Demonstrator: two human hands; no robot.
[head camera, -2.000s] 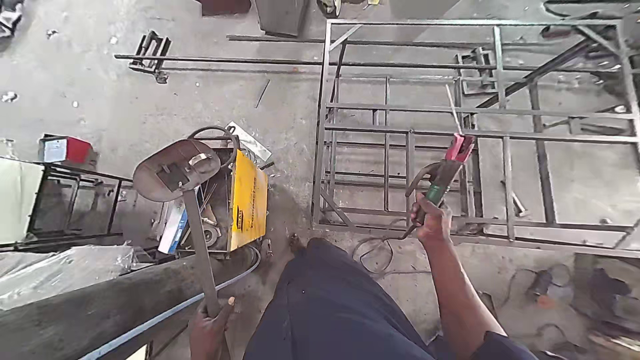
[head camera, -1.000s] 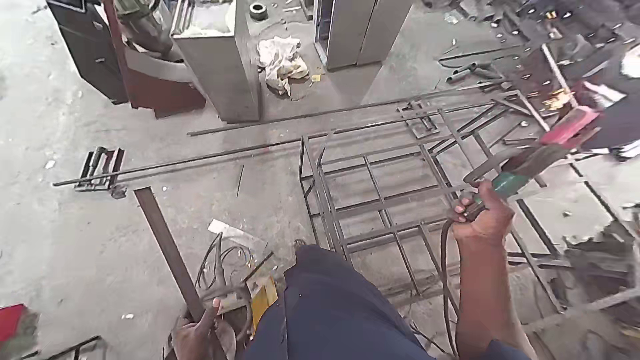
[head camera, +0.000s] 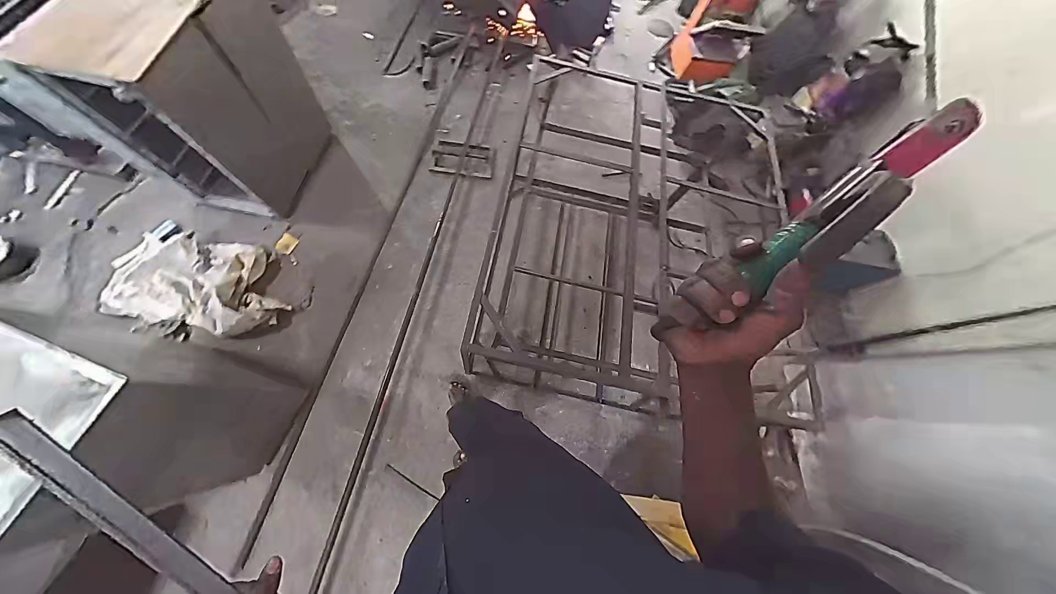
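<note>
My right hand (head camera: 730, 309) is closed round the green handle of a welding electrode holder (head camera: 858, 198), whose pinkish-red jaw end points up and right. No electrode can be made out in it now. At the bottom left edge, my left hand (head camera: 262, 577) shows only a thumb and a little of the fingers, at the lower end of a flat metal bar (head camera: 107, 507) that slants up to the left. Between and beyond the hands, a welded steel frame (head camera: 629, 239) of square tubes lies on the floor.
Long steel bars (head camera: 410, 309) run along the floor left of the frame. A metal cabinet (head camera: 239, 107) stands upper left, with a crumpled whitish sheet (head camera: 194, 280) below it. Sparks (head camera: 520, 25) fly at the top, close to a person in dark clothing (head camera: 577, 21). An orange object (head camera: 701, 49) lies upper right.
The view has swung round strongly. My right hand still holds the electrode holder and my left hand the flat bar. The yellow machine, in plain sight two seconds ago, is now mostly hidden behind my body.
</note>
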